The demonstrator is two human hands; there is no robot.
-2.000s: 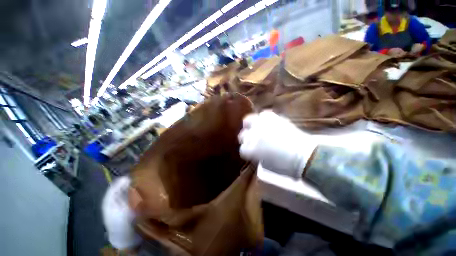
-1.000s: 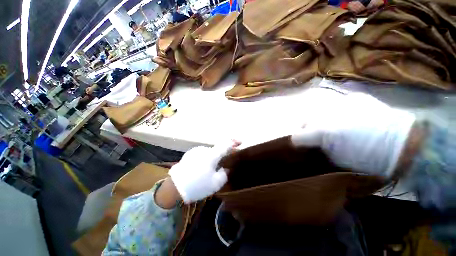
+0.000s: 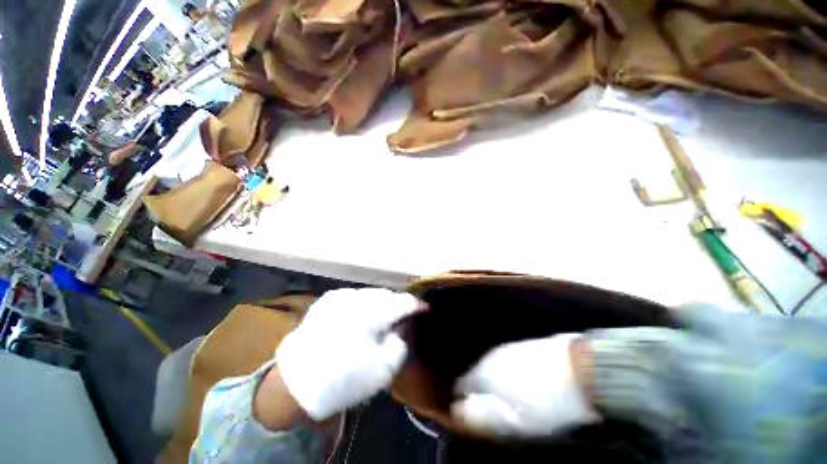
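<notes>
A brown bag body (image 3: 535, 283) lies open-mouthed at the table's front edge, its dark inside showing. My left hand (image 3: 343, 352), in a white glove, grips the bag's left end with the thumb at the rim. My right hand (image 3: 521, 388), also white-gloved and slightly blurred, is at the near side of the bag mouth. Its fingertips are hidden, so its hold is unclear.
Brown bags (image 3: 508, 68) are piled along the back of the white table (image 3: 363, 195). At right lie a green-handled tool (image 3: 721, 254), a U-shaped metal piece (image 3: 659, 192), a yellow tool (image 3: 771, 214) and red-and-black handles (image 3: 805, 252). A silvery cluster (image 3: 243, 215) is at the left edge.
The view has tipped down, bringing the tools at right into sight. My right hand has moved from the bag's far right rim down to its near side. My left hand stays at the left end.
</notes>
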